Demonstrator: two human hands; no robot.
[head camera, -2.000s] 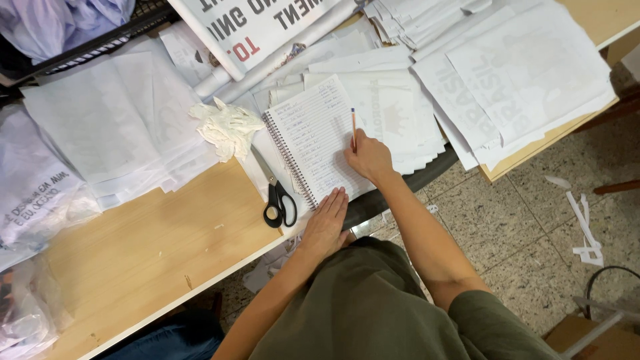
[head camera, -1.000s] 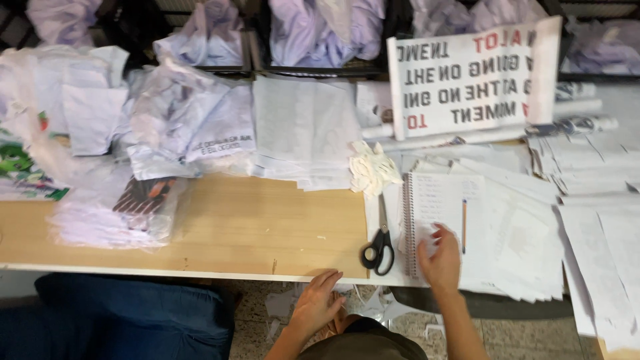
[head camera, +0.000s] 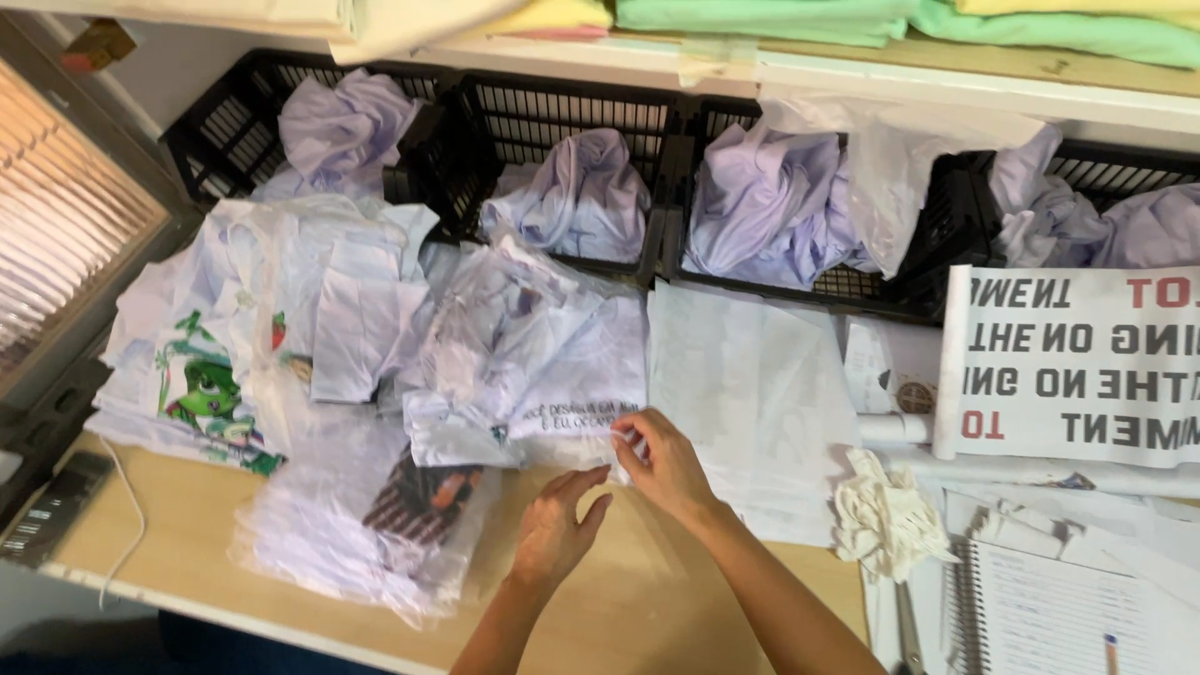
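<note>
My right hand (head camera: 661, 464) pinches the lower edge of a clear plastic bag (head camera: 572, 448) that holds folded white fabric (head camera: 600, 375) printed with dark lettering. Just left of it, my left hand (head camera: 560, 525) is raised over the table with fingers apart; its fingertips are near the same edge, and whether they touch the plastic I cannot tell. Left of my hands lie clear plastic bags (head camera: 356, 525) with a dark printed picture (head camera: 424, 497) among them. At the lower right are a spiral notebook (head camera: 1055, 609) with a pen (head camera: 1111, 652) on it, and partly visible scissors (head camera: 907, 628).
Black plastic crates (head camera: 572, 94) with pale fabric stand along the back. White garments with a green cartoon print (head camera: 211, 394) lie at the left. White paper sheets (head camera: 750, 403), a crumpled cream cloth (head camera: 891, 511) and a printed banner (head camera: 1078, 366) are to the right. Folded cloth (head camera: 769, 19) fills the shelf above.
My right hand was writing in the notebook, then hovered over it with the pen lying down; now it is at the bagged fabric. My left hand has moved there too. The view has swung left and up.
</note>
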